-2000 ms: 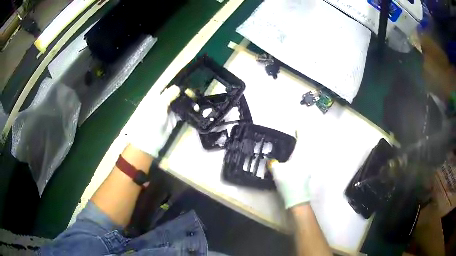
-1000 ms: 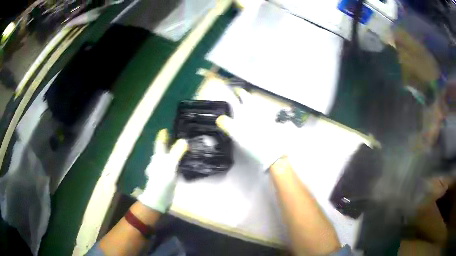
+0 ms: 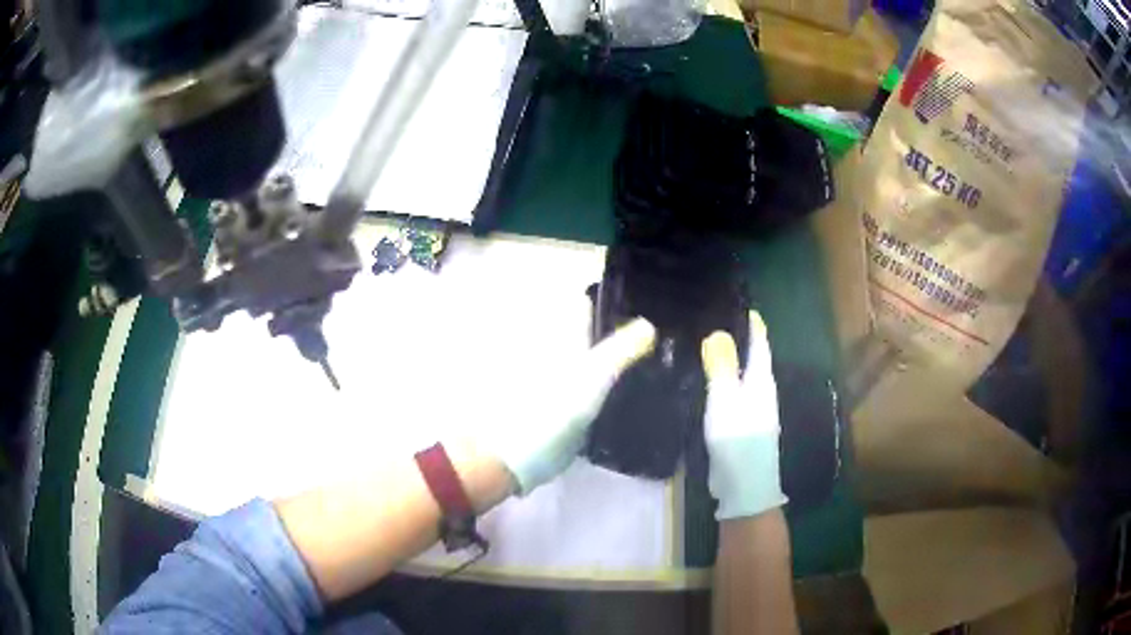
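Observation:
Black housings lie piled at the right edge of the white sheet; their dark shapes merge. My left hand, in a white glove, reaches from the left with a yellowish fingertip on the near part of one black housing. My right hand, also gloved, holds the same housing at its near right side, thumb and a finger showing. The other fingers are hidden. Another black housing lies below, between the hands.
A power screwdriver hangs large at upper left, bit pointing down. Small circuit assemblies lie at the sheet's far edge, near a silvery-white bag. More black housings sit beyond. A brown paper sack and cardboard stand right.
The view has swung right. Both hands have left the black housing at the sheet's left side and are now at the pile on the right. The screwdriver has come into clear view.

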